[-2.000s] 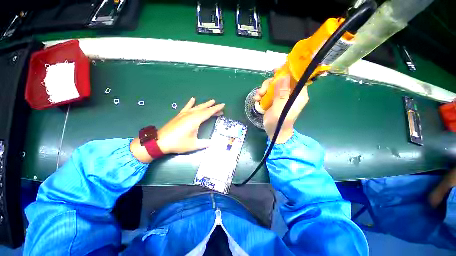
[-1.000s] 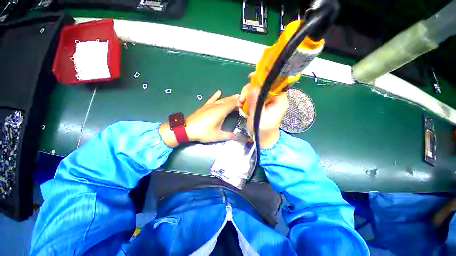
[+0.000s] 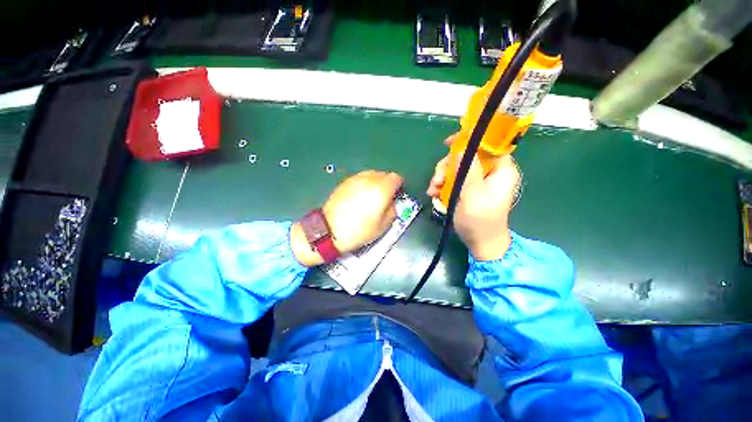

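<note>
The phone assembly [image 3: 363, 265] lies tilted on the green bench in front of me, its top end to the right and a green spot near that end. My left hand [image 3: 361, 208] lies over its upper left part, fingers curled at the top edge; the fingertips are partly hidden. My right hand [image 3: 485, 199] is closed around the yellow-orange electric screwdriver [image 3: 505, 103]. Its nose points down just right of the phone's top end, apart from it. The screw dish is almost fully hidden behind my right hand. The black cable loops down in front of the hand.
A red bin [image 3: 213, 115] with white contents stands at left, beside a black tray [image 3: 95, 140] holding glittery small parts [image 3: 51, 268]. Tiny pale outlines [image 3: 284, 163] lie on the bench. Beyond the white rail [image 3: 330, 89] are phones [image 3: 435, 41]. A wrapped pipe [image 3: 660, 70] stands upper right.
The screwdriver has moved from above the phone's top end to its right. The phone is turned more to the right. My left fingers have curled over it. The view has shifted left.
</note>
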